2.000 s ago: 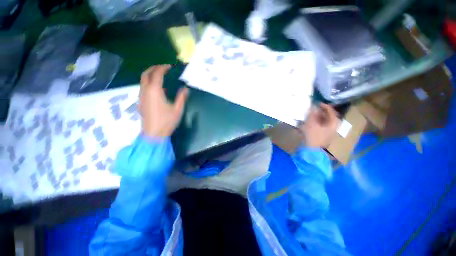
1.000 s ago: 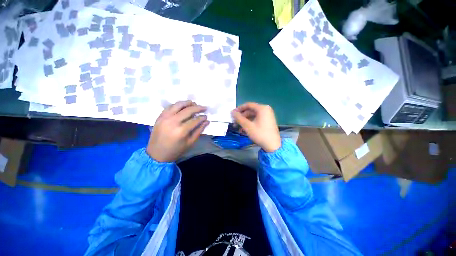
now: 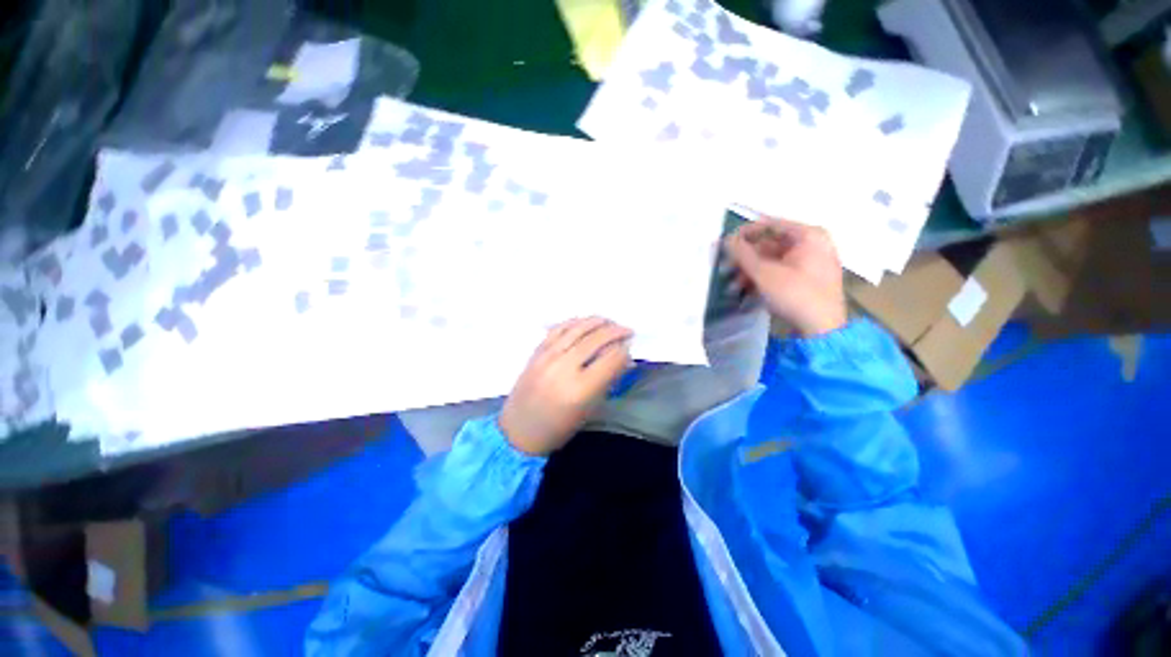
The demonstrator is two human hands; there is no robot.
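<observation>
White paper sheets [image 3: 501, 289] lie across the bench, with many small flat grey pieces [image 3: 221, 267] on their left and upper parts. They meet or overlap a second white sheet [image 3: 790, 161], which has grey pieces mostly along its far side. My left hand [image 3: 565, 383] is at the near edge of the left sheets, palm down, fingers close together; whether it grips the paper is hidden. My right hand [image 3: 790, 276] is at the sheets' right edge, near the second sheet, thumb and fingers bent together. I cannot tell if it holds anything.
A digital scale [image 3: 1027, 109] stands at the right. A yellow slip [image 3: 593, 32] lies beyond the sheets. Clear plastic bags [image 3: 206, 71] are at the far left. Cardboard boxes [image 3: 957, 321] are below the bench edge, above a blue floor [image 3: 957, 424].
The view has shifted. The left sheets now reach the second sheet, where green bench showed between them. My right hand is farther from my left and closer to the second sheet.
</observation>
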